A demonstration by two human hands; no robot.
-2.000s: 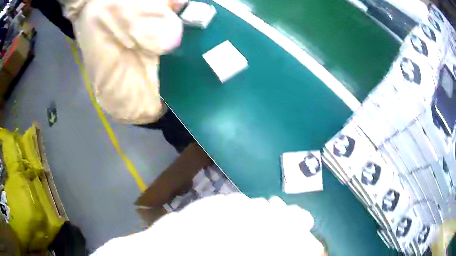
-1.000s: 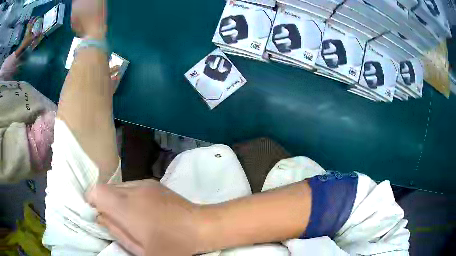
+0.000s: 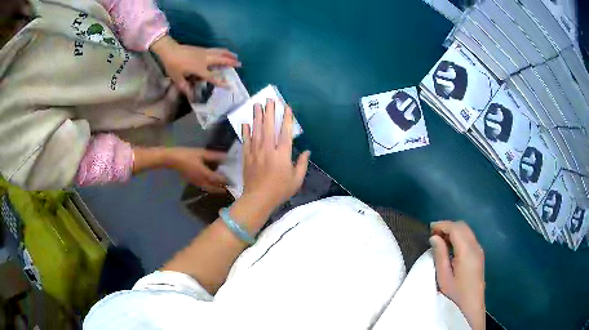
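Observation:
My left hand (image 3: 270, 158) lies flat on a plain white box (image 3: 282, 103) at the bench's left, fingers stretched over its top and thumb apart from it. Another white piece shows partly below it, beside the co-worker's lower hand. A finished earbud retail box (image 3: 395, 121) lies alone on the green bench, picture side up. My right hand (image 3: 460, 261) is at the bench edge by my lap, loosely curled with thumb and fingers apart; nothing is seen in it.
A co-worker in a cream hoodie with pink cuffs (image 3: 106, 160) reaches in from the left, one hand on a box with a dark picture (image 3: 219, 97). Stacked retail boxes (image 3: 539, 84) stand at the right, with a row of finished boxes (image 3: 496, 122) in front.
The view has swung left. My left hand now lies on the white box. My right hand has left my left sleeve for the bench edge. The co-worker's hands have come close to mine.

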